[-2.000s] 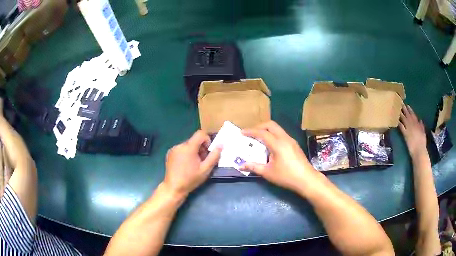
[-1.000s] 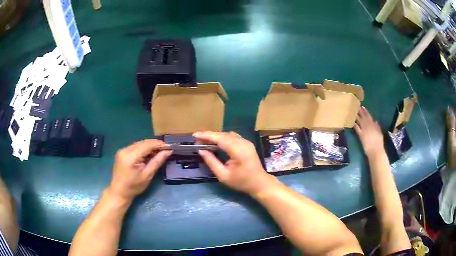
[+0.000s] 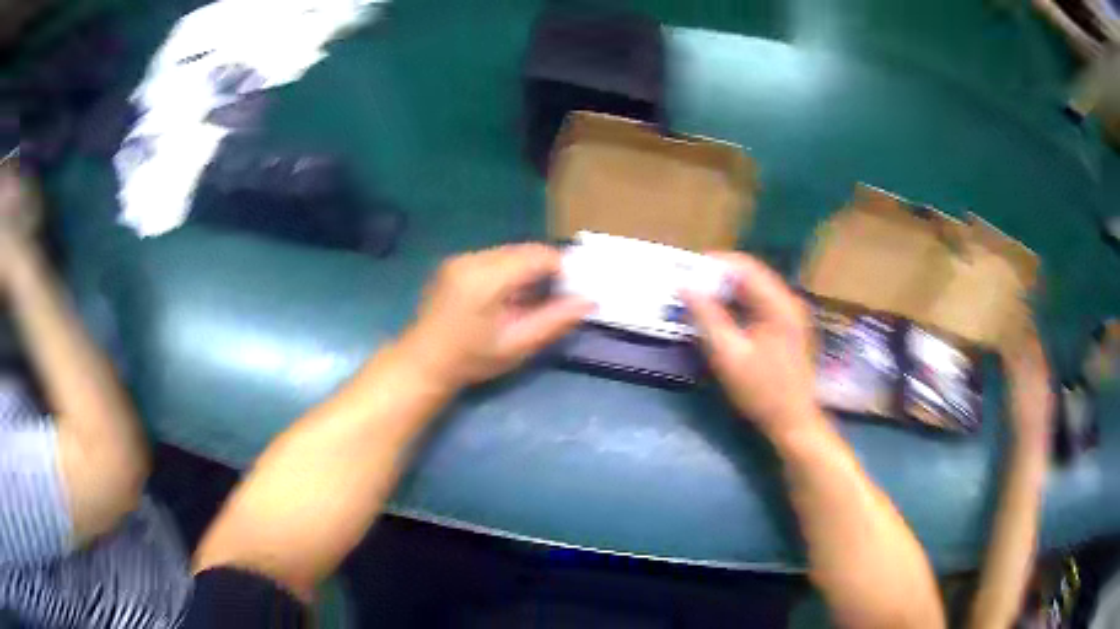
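The view is blurred. My left hand (image 3: 497, 307) and my right hand (image 3: 759, 332) hold a white leaflet (image 3: 641, 283) by its two ends, fingers and thumbs on it. The leaflet is level over an open retail box (image 3: 651, 191), whose brown lid stands up behind it. The black front part of the box shows below the leaflet. The leaflet and hands hide most of the inside of the box.
Two open boxes (image 3: 903, 264) with shiny accessory bags (image 3: 854, 356) stand at right, another person's hand (image 3: 1022, 329) beside them. A tray stack (image 3: 593, 74) stands behind my box. Scattered papers (image 3: 221, 74) and black units (image 3: 289, 197) lie at left. Another person's arm (image 3: 74, 369) is far left.
A second ago my hands held a thin dark-edged piece upright over the box; now a white face shows, lying flatter. The camera view has shifted and tilted.
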